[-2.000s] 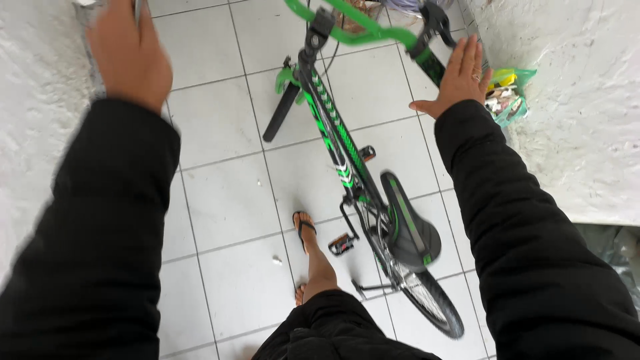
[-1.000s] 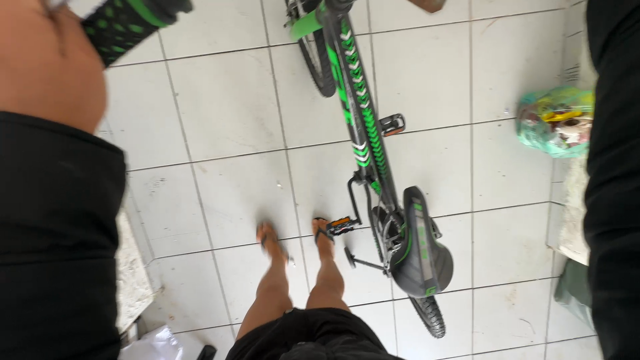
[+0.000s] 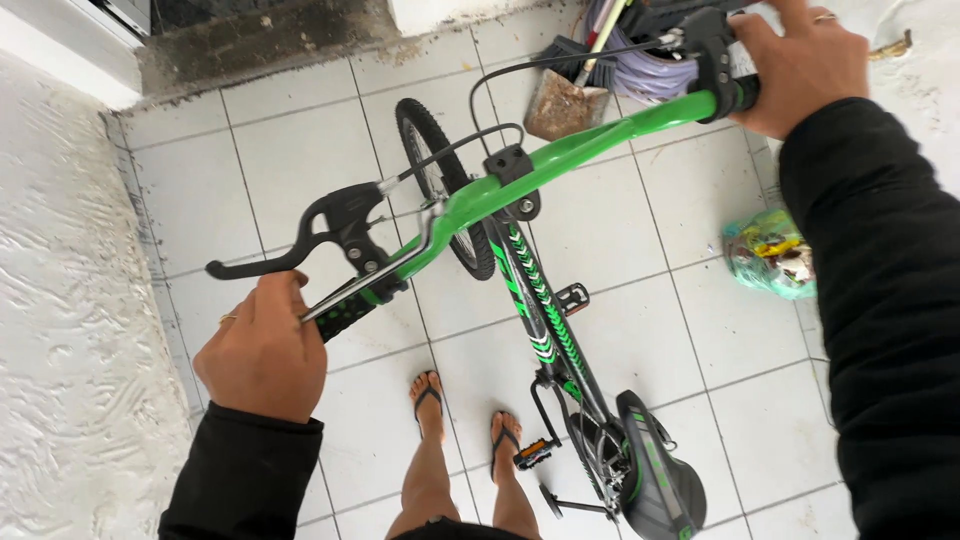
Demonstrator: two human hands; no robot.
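A black and green bicycle (image 3: 541,311) stands upright on the tiled floor, its green handlebar (image 3: 562,154) crossing the view. My left hand (image 3: 266,349) is closed around the left grip, just below the black brake lever (image 3: 259,268). The same hand holds a thin metal tool (image 3: 371,277) with a bent end, lying along the bar. My right hand (image 3: 806,67) is on the right grip, by the right brake lever mount (image 3: 712,64); part of its hold is hidden. The front wheel (image 3: 442,187) shows beneath the bar, and the saddle (image 3: 660,472) is at the lower right.
A rusty dustpan (image 3: 566,109) and a coil of lilac hose (image 3: 652,75) lie beyond the bar. A tied plastic bag of rubbish (image 3: 769,253) sits near the right wall. A rough white wall (image 3: 67,300) runs along the left, and a doorstep (image 3: 277,45) crosses the top left.
The view has shifted and now takes in the whole handlebar. Two seconds ago my right hand was spread beside the right grip; now it is on it.
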